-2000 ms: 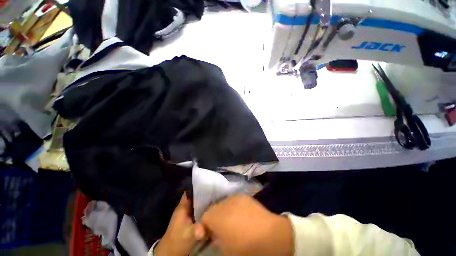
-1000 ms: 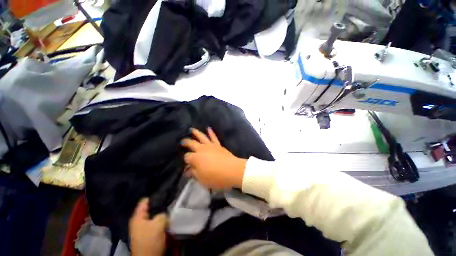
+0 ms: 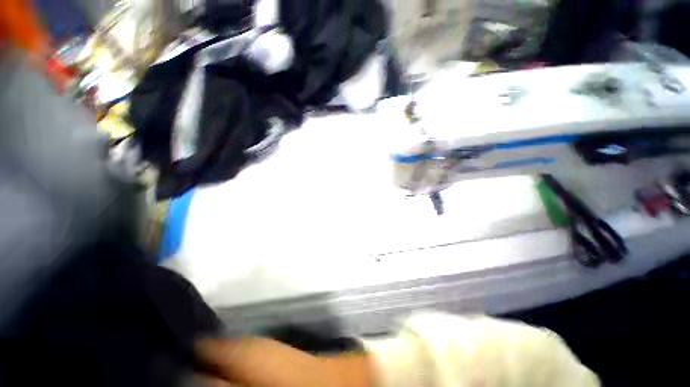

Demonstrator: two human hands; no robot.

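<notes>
The frame is blurred. A black garment piece (image 3: 106,310) with a grey part (image 3: 53,174) fills the left side, close to the camera. My right hand (image 3: 265,363) is at the bottom, cut off by the lower edge, against the black cloth. Its fingers are blurred, so I cannot tell whether they grip it. My left hand is not in view. The white sewing machine (image 3: 529,117) with a blue stripe stands at the right.
A pile of black and white garments (image 3: 318,53) lies at the back left of the white table (image 3: 280,219). Scissors (image 3: 594,234) lie beside a green item (image 3: 552,204) under the machine arm. A small red item (image 3: 652,200) is at the right.
The black and grey garment has moved off the tabletop to the left and nearer the camera. My right hand has moved down; my left hand has gone out of view. The camera view has shifted.
</notes>
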